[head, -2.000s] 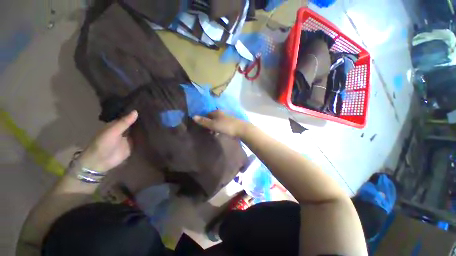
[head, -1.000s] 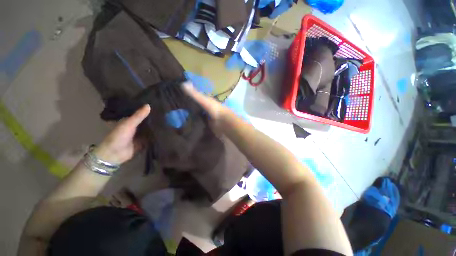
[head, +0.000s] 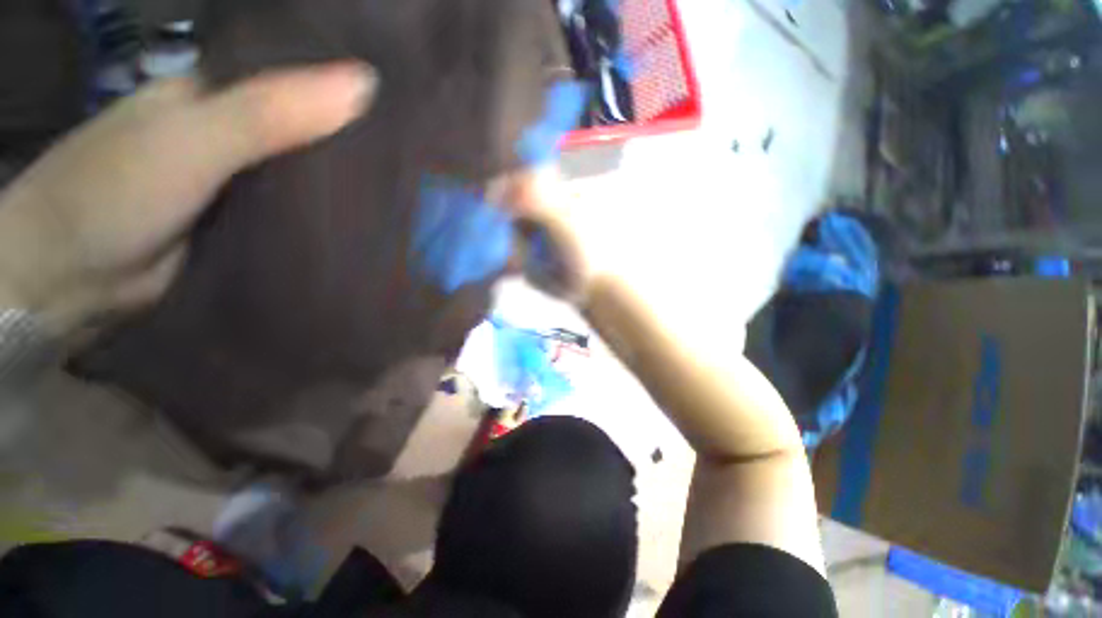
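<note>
A large stack of dark brown cut panels (head: pixel 314 229) fills the left and middle of the view, lifted close to the camera. My left hand (head: pixel 157 181) grips its left side, thumb on top and fingers hidden. A light-blue separator sheet piece (head: pixel 462 232) lies on the panels' right part. My right hand (head: pixel 544 229) is blurred at the stack's right edge, beside the blue pieces; its fingers are partly hidden, and I cannot tell whether it grips the stack.
The red plastic basket (head: pixel 659 121) with dark bundles is cut off at the top. A brown cardboard box (head: pixel 967 423) with blue print stands at the right, beside a dark thing wrapped in blue plastic (head: pixel 846 260). Blue sheets (head: pixel 532 368) lie on the floor by my knees.
The brown stack has come up off the floor, closer to the camera, with my left hand now on it. The view has turned right, so the basket sits higher and the cardboard box shows more.
</note>
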